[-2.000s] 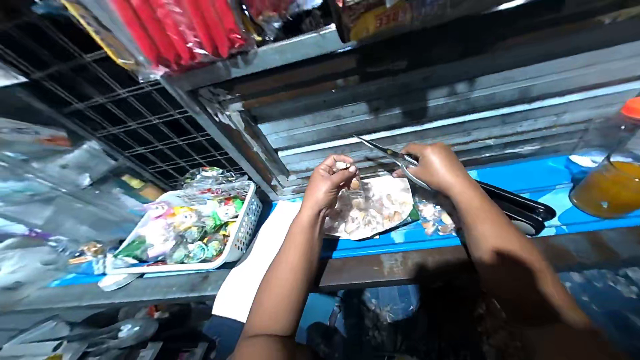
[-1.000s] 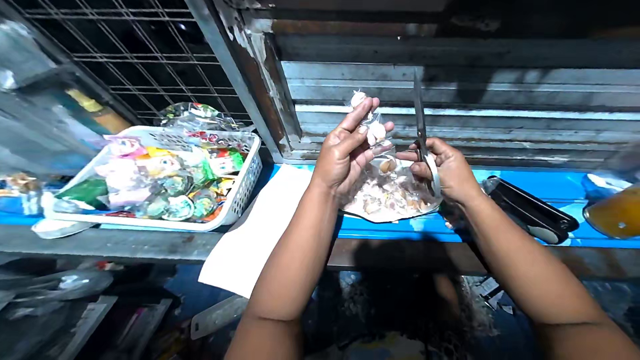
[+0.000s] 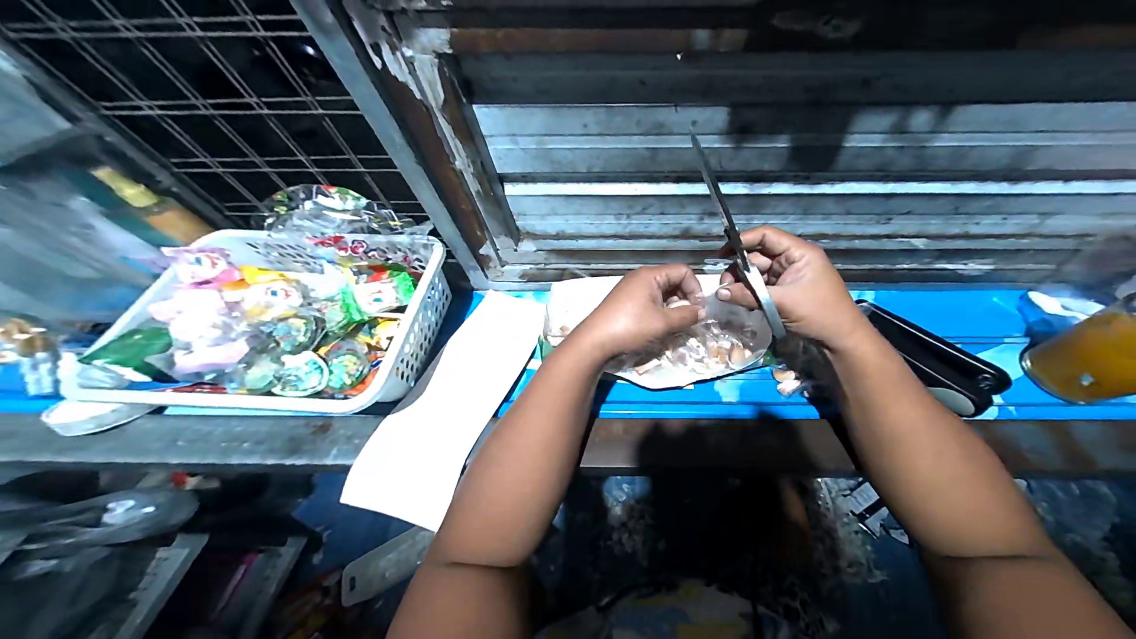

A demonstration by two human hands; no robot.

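Note:
A pair of scissors point(image 3: 726, 209) is held in my right hand point(image 3: 790, 280), its blades pointing up and slightly left. My left hand point(image 3: 643, 311) is just to its left, fingertips pinching a small pale piece whose kind is hard to tell. Thin clear plastic spans the space between the two hands. Below them a pile of small pale and brownish pieces point(image 3: 701, 355), perhaps garlic, lies on a sheet or plate with a dark edge. A few more pieces point(image 3: 787, 382) lie on the blue surface at its right.
On the left stands a white plastic basket point(image 3: 426, 328) of wrapped packets. A long white paper point(image 3: 444, 417) hangs over the shelf's front edge. To the right are a black case point(image 3: 932, 359) and a container of orange contents point(image 3: 1087, 355). Ribbed metal point(image 3: 612, 209) rises behind.
My left hand has come down from its raised, open-palmed pose to beside the right hand, over the pile. The scissors stay in my right hand, now leaning slightly left.

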